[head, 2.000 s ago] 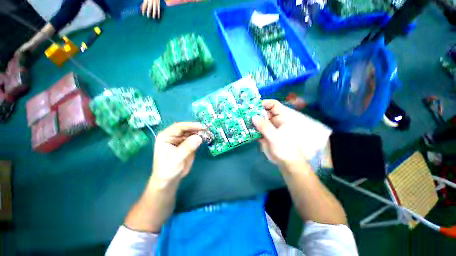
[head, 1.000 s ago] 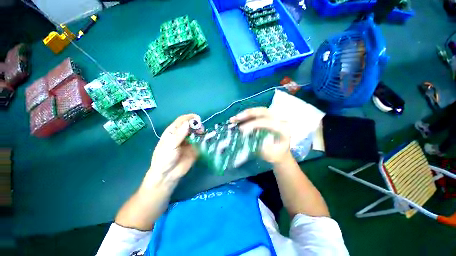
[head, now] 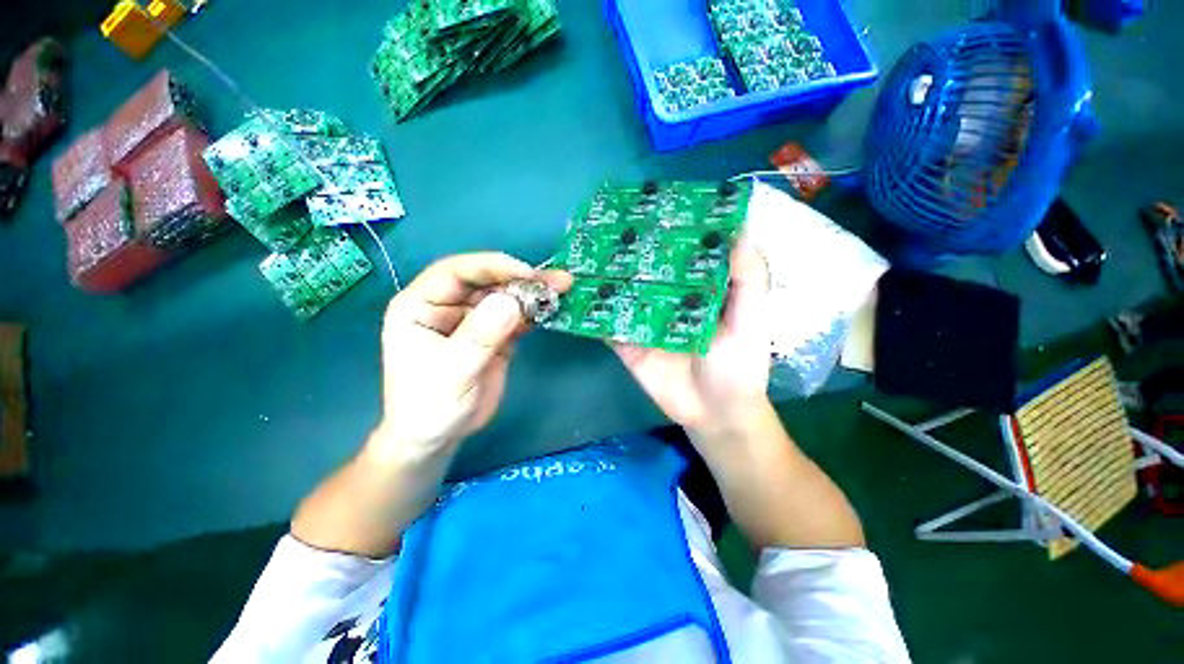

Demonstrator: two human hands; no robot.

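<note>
A green PCB panel (head: 649, 266) with dark round components on its upward face lies tilted in my right hand (head: 712, 357), which holds it from below and along its right edge. My left hand (head: 455, 340) pinches a small silver-brown piece (head: 534, 300) between thumb and fingers, at the panel's lower left edge. Whether the piece touches the panel, I cannot tell. The fingers of my right hand are partly hidden under the panel.
Loose PCB pile (head: 307, 182) and pink-red wrapped packs (head: 166, 195) on the left. Fanned PCB stack (head: 457, 49) and blue tray (head: 708, 127) with boards at the back. Blue fan (head: 974, 130), white packet (head: 808, 279), black pad (head: 945, 340) and folding chair (head: 1075, 448) on the right.
The panel was blurred while being turned in both hands; now it is held flatter with its dark components showing. My right hand has moved beneath it. The view has shifted, so the bench things sit higher.
</note>
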